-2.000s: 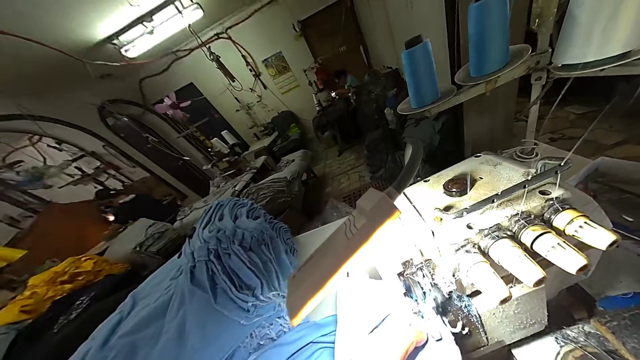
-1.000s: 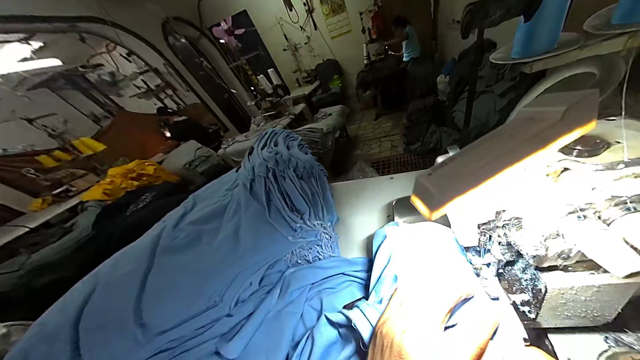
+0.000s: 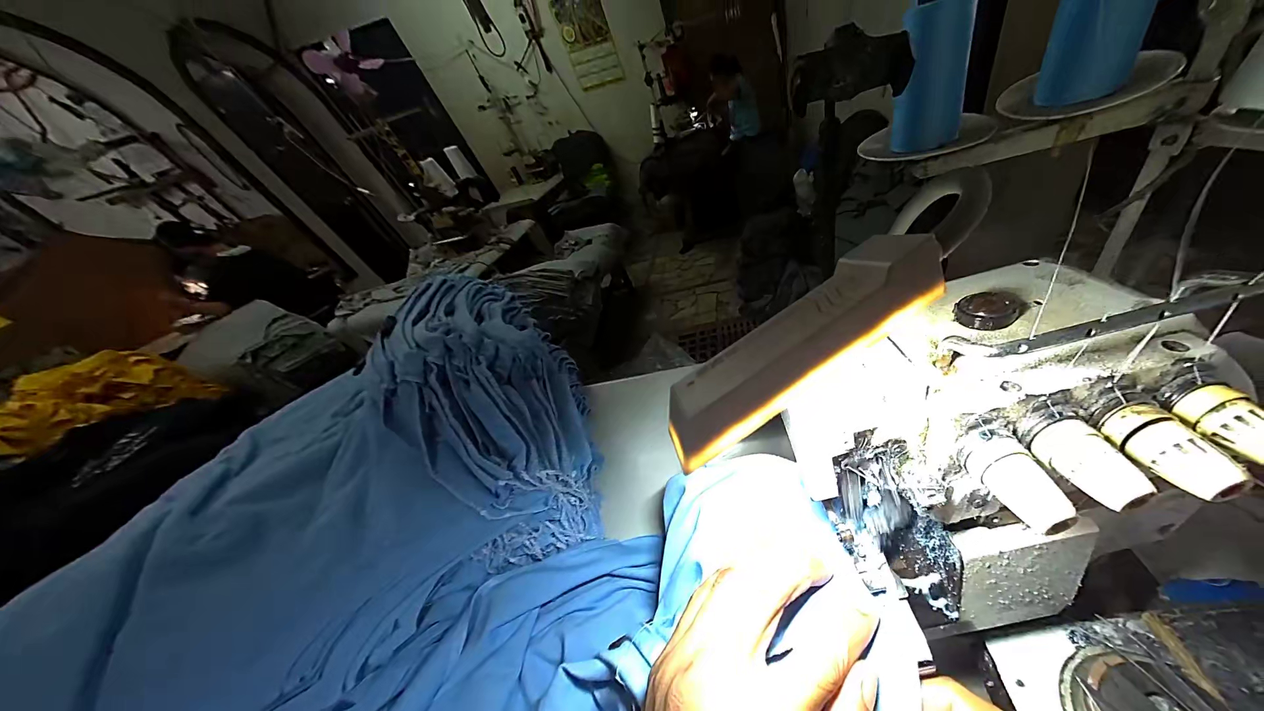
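Observation:
Blue fabric (image 3: 632, 602) runs under bright light up to the needle and presser foot area (image 3: 874, 504) of an overlock sewing machine (image 3: 1037, 306). My left hand (image 3: 765, 637), partly washed out by glare, lies on this fabric just left of the foot, fingers bent and gripping it. Only some fingers of my right hand (image 3: 953, 694) show at the bottom edge, close to the machine's front; what they touch is hidden. A large gathered pile of the same blue cloth (image 3: 474, 395) rests left of the machine. A lit lamp (image 3: 810, 346) hangs over the sewing area.
Blue thread cones (image 3: 928, 84) stand on a rack behind the machine. Tension dials (image 3: 1076, 454) line its front right. Yellow cloth (image 3: 99, 390) and black cloth (image 3: 118, 464) lie at left. One person (image 3: 237, 267) sits far left, another (image 3: 736, 99) at the back.
The view has swung left and partly back. My left hand, plain on the blue fabric one second ago, is still there; two seconds ago it was barely visible at the bottom.

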